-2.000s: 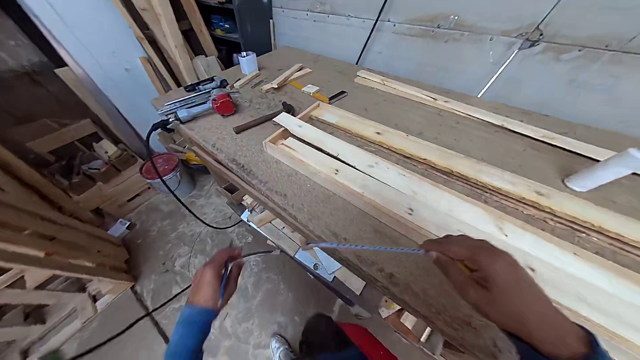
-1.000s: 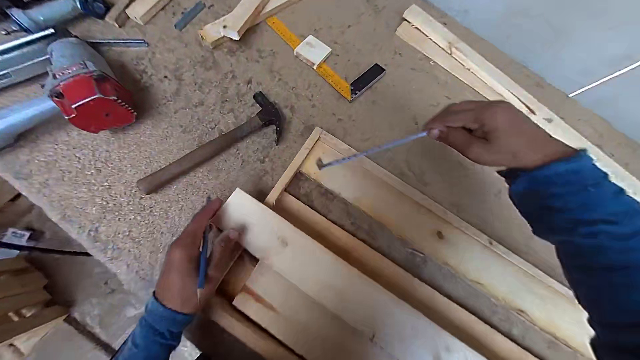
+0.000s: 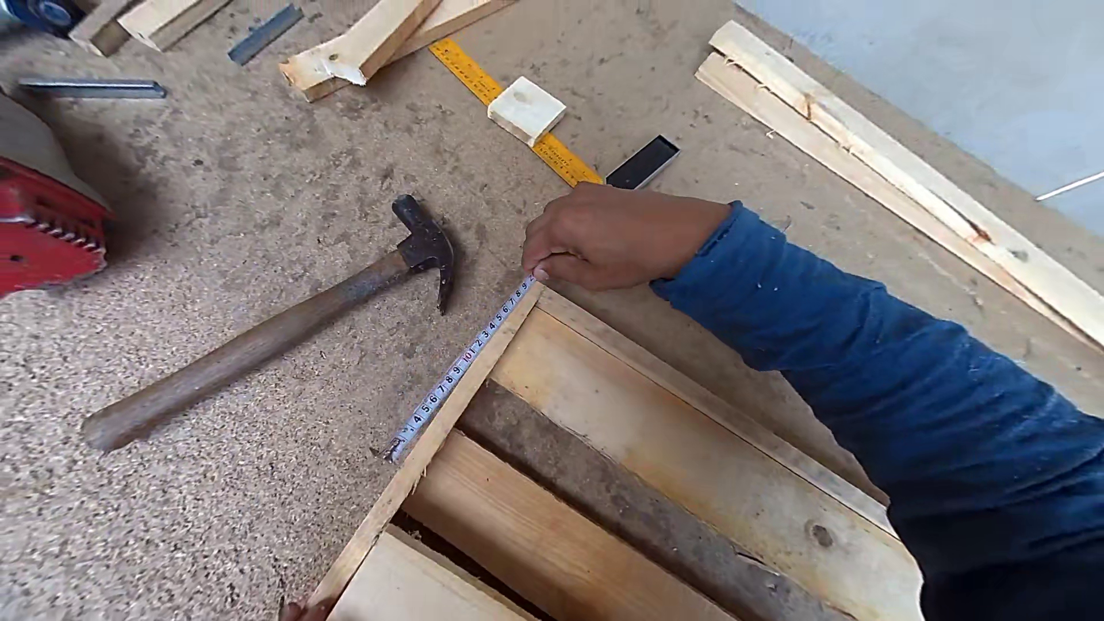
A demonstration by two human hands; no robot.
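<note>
My right hand (image 3: 608,237) pinches a measuring tape strip (image 3: 461,366) at the far corner of a wooden frame. Marked with numbers, the strip lies along the outer side of the frame's end strip (image 3: 431,444), its hooked end near the middle of that side. Of my left hand (image 3: 302,611) only fingertips show, at the bottom edge by the end strip's near end; what it holds is hidden. Inside the frame lie a pale board (image 3: 690,457) and a browner board (image 3: 552,535). A claw hammer (image 3: 276,336) rests left of the tape, apart from it.
Behind my right hand lies a try square with a yellow blade (image 3: 565,159) and a small wood block (image 3: 527,110) on it. Wood offcuts (image 3: 371,43) and metal pieces (image 3: 266,34) are at the back. A red power tool (image 3: 47,228) sits at left, long strips (image 3: 897,172) at right.
My right hand has brought the tape down to the frame's end and corner. My left hand, earlier around the end of a pale board with a pencil, is now mostly out of view. The view has moved closer.
</note>
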